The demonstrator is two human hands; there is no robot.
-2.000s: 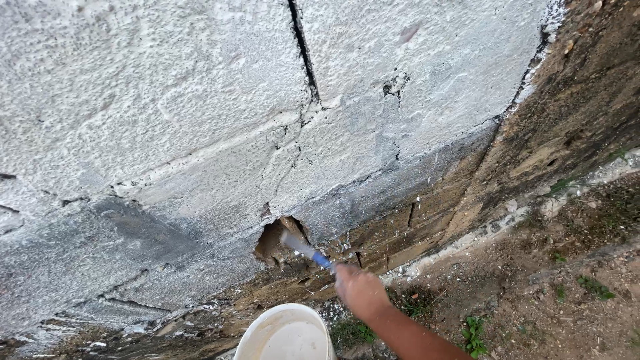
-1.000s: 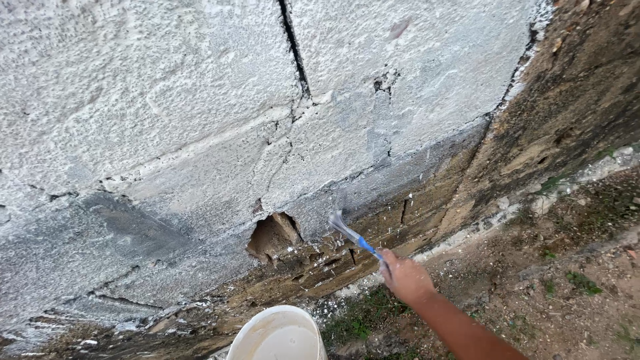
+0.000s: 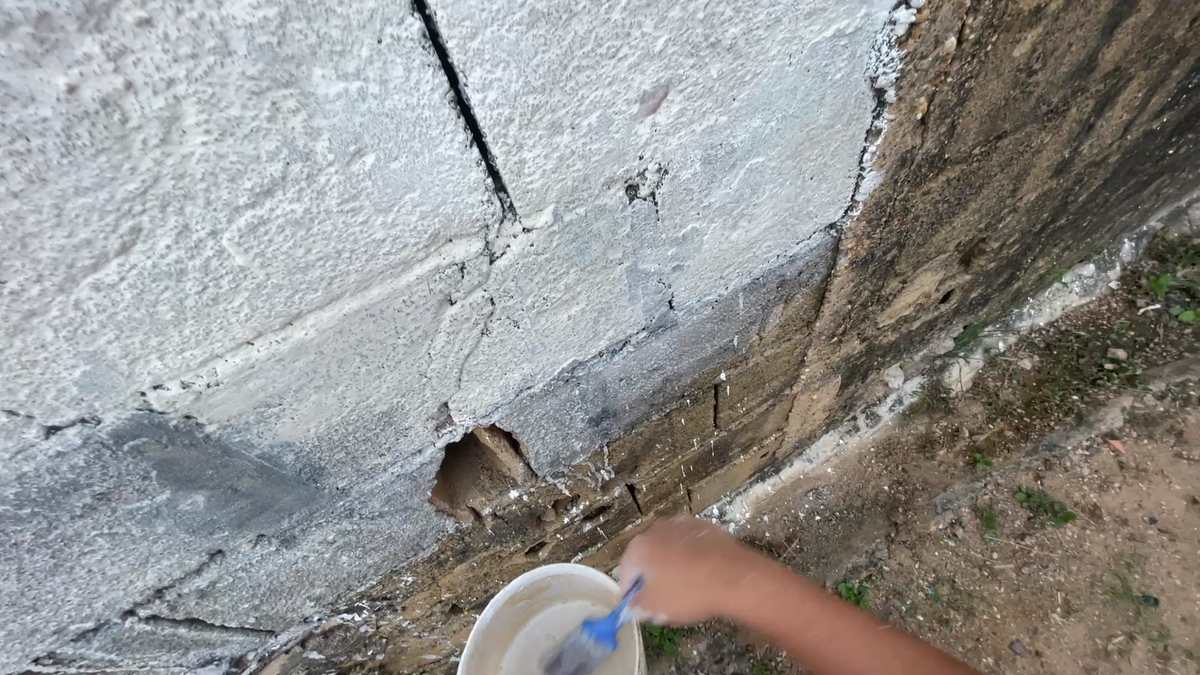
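My right hand (image 3: 682, 570) grips the blue handle of a paintbrush (image 3: 600, 628) just right of a white plastic bucket (image 3: 481, 626). The brush tilts down into the bucket, its bristles at the whitish liquid inside; how deep they reach is blurred. Behind the bucket rises a rough masonry wall (image 3: 309, 216), coated white and grey above and bare brown along its lower part. A jagged hole (image 3: 478, 469) opens in the wall just above the bucket. My left hand is out of view.
Cracks run through the coating, one a long dark gap (image 3: 464, 108) at the top. White drips and specks mark the brown lower wall (image 3: 750, 384). Bare soil (image 3: 1106, 544) with small weeds (image 3: 1042, 506) and pebbles lies to the right along the wall's foot.
My right hand has moved from the wall, where the brush was right of the hole a second ago, down and left to the bucket. The brush now points into the bucket.
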